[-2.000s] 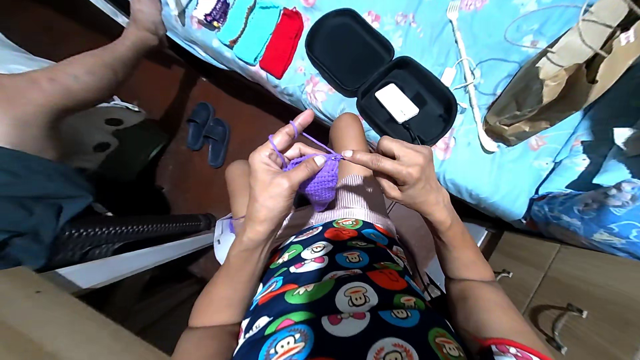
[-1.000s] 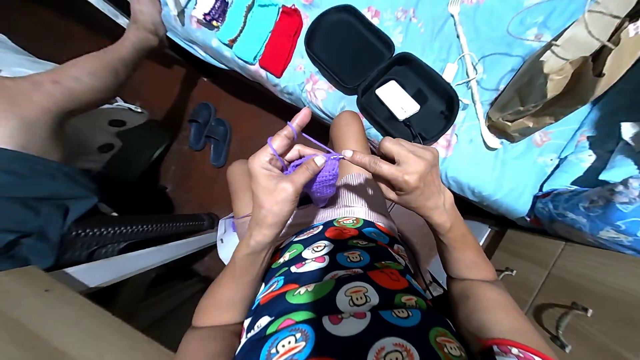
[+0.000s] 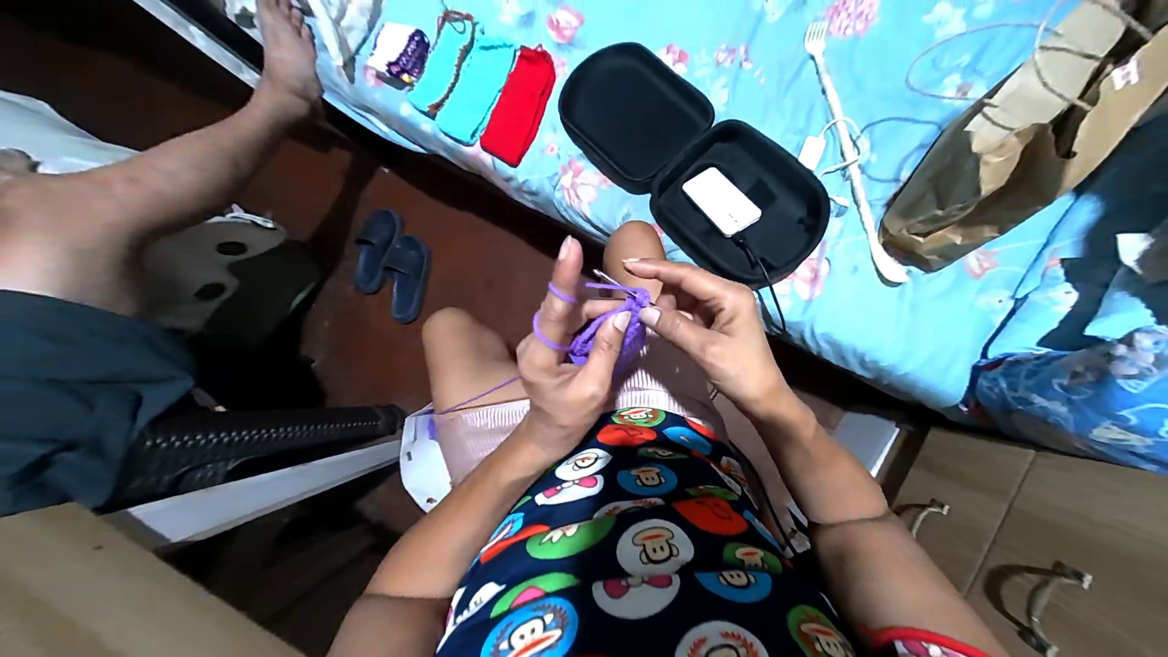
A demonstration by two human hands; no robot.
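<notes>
My left hand (image 3: 568, 370) pinches a purple crocheted piece (image 3: 631, 351) between thumb and fingers above my lap. Purple yarn (image 3: 550, 338) loops round its raised index finger, and a strand runs down to the left past my thigh. At the right edge of the piece, my right hand (image 3: 716, 333) holds the work with its thumb, its index finger stretched out above. A thin, light-coloured tip (image 3: 610, 279) sticks out at the top of the work, perhaps a crochet hook; most of it is hidden.
On the flowered bed sheet lie an open black case (image 3: 671, 196) with a white device (image 3: 722, 201), red (image 3: 518, 105) and turquoise (image 3: 474, 93) knitted pieces, a white back scratcher (image 3: 849, 155) and a brown paper bag (image 3: 995, 164). Another person's leg (image 3: 196, 164) is at left; slippers (image 3: 408, 274) lie on the floor.
The purple piece has been turned and bunched up in my left hand. My right hand has shifted its grip, its index finger now lifted away from the work.
</notes>
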